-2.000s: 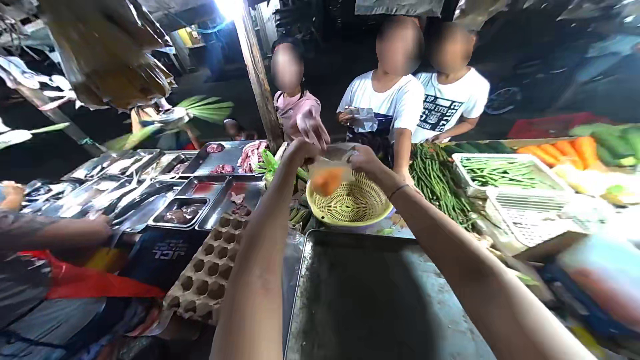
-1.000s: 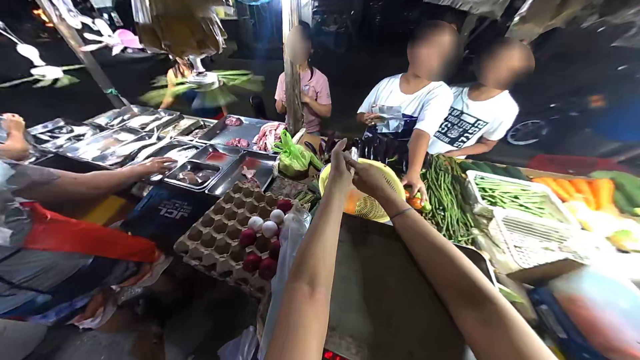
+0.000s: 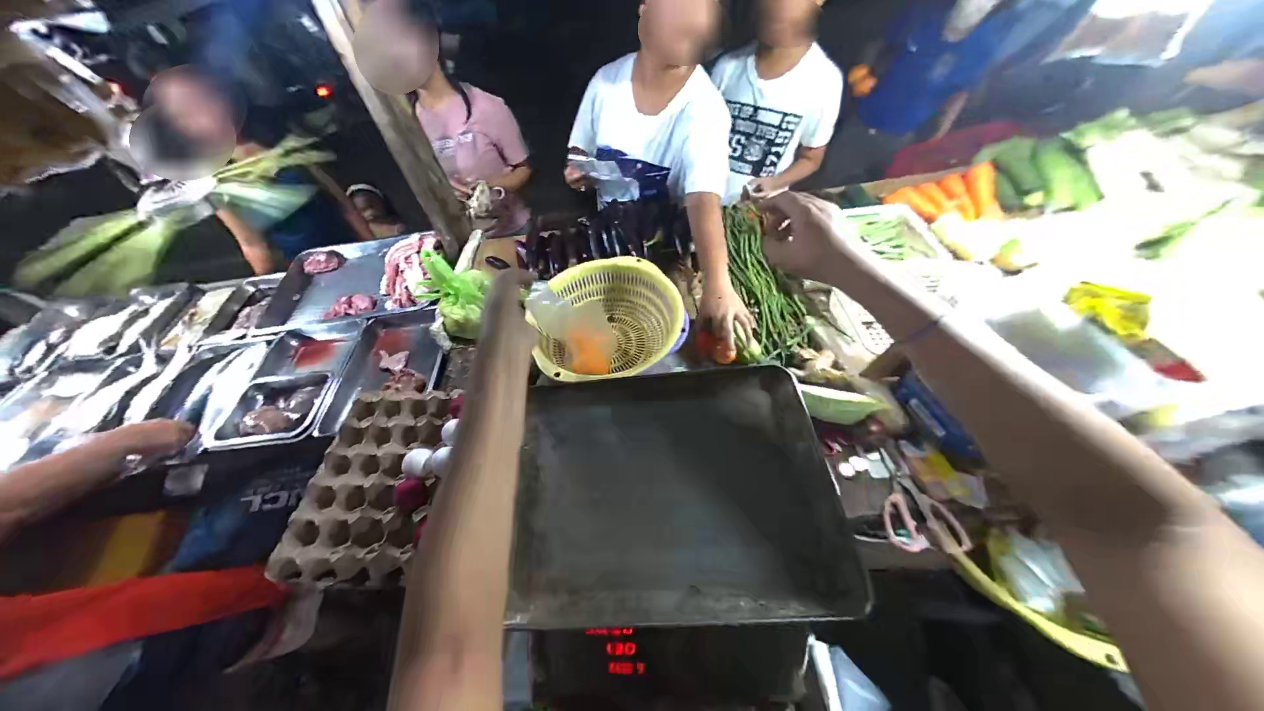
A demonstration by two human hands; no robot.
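My left hand [image 3: 512, 296] grips the top of a clear plastic bag [image 3: 575, 331] with orange contents, which hangs over the yellow plastic basket [image 3: 652, 306]. My right hand [image 3: 798, 232] is raised above the long green beans [image 3: 755, 286], fingers curled; whether it holds something small is unclear. Below both arms lies the metal tray [image 3: 681, 494] of a digital scale with a lit red display [image 3: 620, 649]. A person's hand [image 3: 726, 314] touches red tomatoes [image 3: 716, 346] just right of the basket.
Left of my left arm lie an egg tray [image 3: 346, 494] and metal trays of meat and fish [image 3: 158, 375]. A wooden post [image 3: 400, 128] rises behind. Scissors with pink handles [image 3: 918, 518] lie at the right. Carrots [image 3: 948, 196] are farther back. A co-worker's arm [image 3: 99, 459] reaches in at left.
My hands, together in both earlier frames, have separated; the right one has moved right, over the beans. The other person's hand stays near the tomatoes. The view has shifted.
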